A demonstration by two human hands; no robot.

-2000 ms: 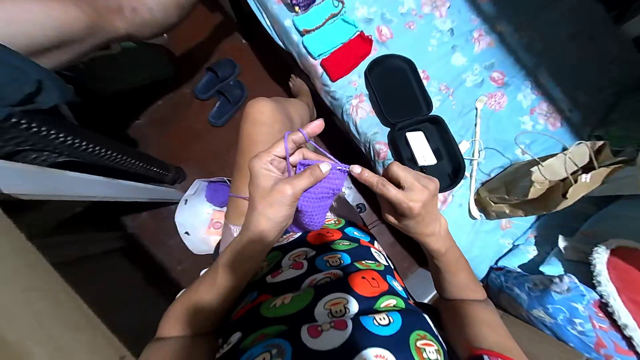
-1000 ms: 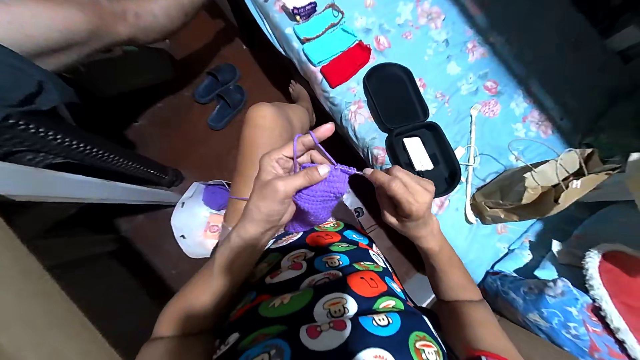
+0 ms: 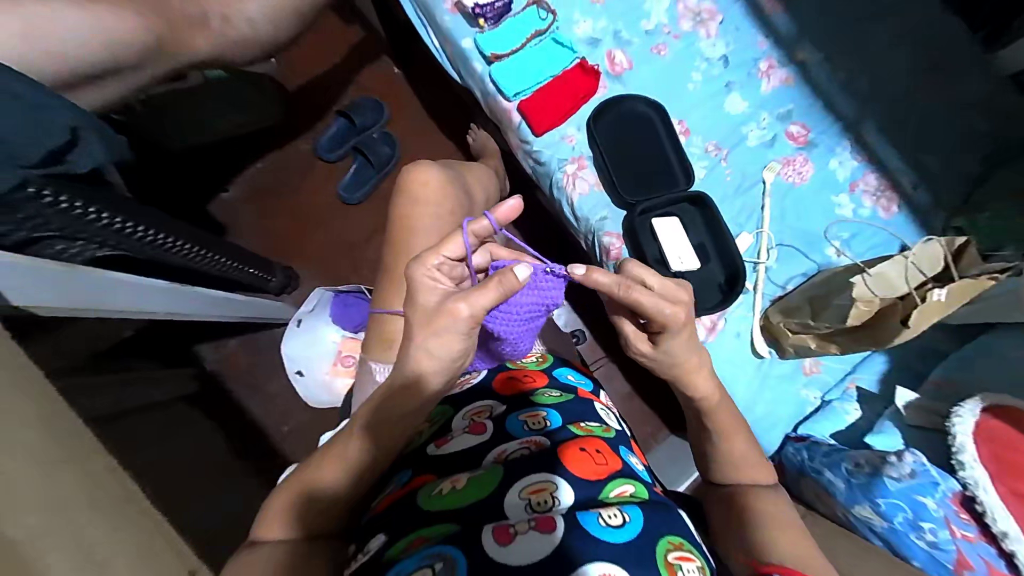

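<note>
A piece of purple crochet work (image 3: 520, 320) hangs above my lap, pinched along its upper edge by my left hand (image 3: 456, 296). Purple yarn (image 3: 387, 312) loops around the raised index finger of that hand and runs down to the left, towards a white bag (image 3: 316, 360) with more purple yarn (image 3: 350, 310) in it. My right hand (image 3: 652, 312) is closed at the right corner of the work, its index fingertip touching the stitches. The tool in its grip, probably a crochet hook, is mostly hidden by the fingers.
On the floral bed sheet (image 3: 736, 104) lie red (image 3: 560, 98) and turquoise (image 3: 534, 68) knitted pieces, an open black case (image 3: 712, 292) holding a white object (image 3: 676, 243), a pale back scratcher (image 3: 764, 264) and a brown paper bag (image 3: 880, 308). Slippers (image 3: 368, 166) rest on the floor. Another person's limb (image 3: 160, 40) shows upper left.
My right hand drew slightly away from the purple piece one second ago and is now back against its corner. My left hand keeps its hold, with the yarn still around its finger.
</note>
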